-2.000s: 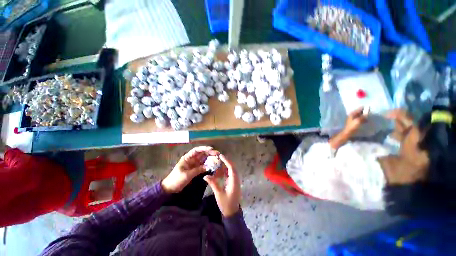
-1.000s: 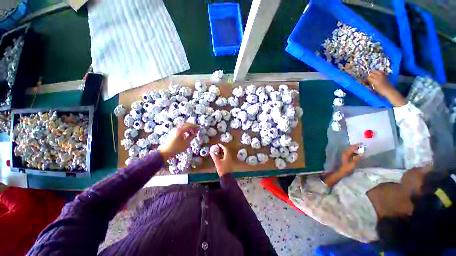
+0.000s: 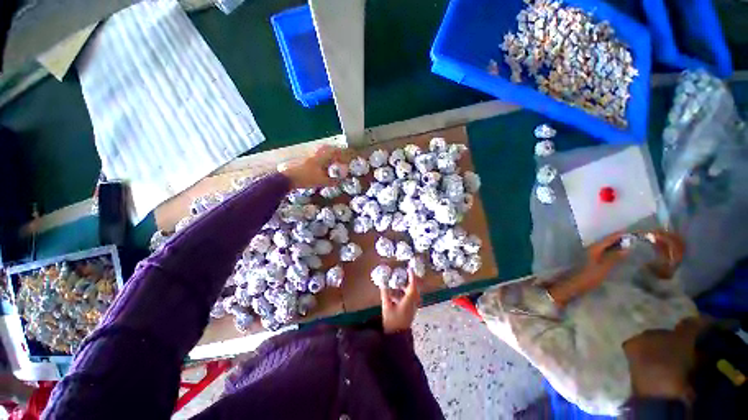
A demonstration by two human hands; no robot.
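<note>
Many walnut-sized white-grey balls with dark spots [image 3: 279, 262] lie heaped on a brown cardboard sheet [image 3: 484, 221]. My left hand [image 3: 316, 167] reaches across to the far edge of the cardboard, its fingertips beside a ball [image 3: 338, 171]; whether it grips it cannot be told. My right hand [image 3: 401, 305] is at the near edge, with its fingertips at a ball [image 3: 399, 278] in the right group. Whether it holds that ball is not clear. My left sleeve hides part of the heap.
A pale post [image 3: 340, 74] stands behind the heap, a blue tray [image 3: 302, 53] left of it. A blue bin of small pieces [image 3: 484, 78] is at back right. A neighbour's hands [image 3: 631, 246] hold a small piece by a white square [image 3: 586, 205]. A parts tray [image 3: 61, 308] is at left.
My left hand has moved from the middle of the heap to its far edge. My right hand has moved right along the near edge. The view has shifted; the neighbour's hand has left the blue bin.
</note>
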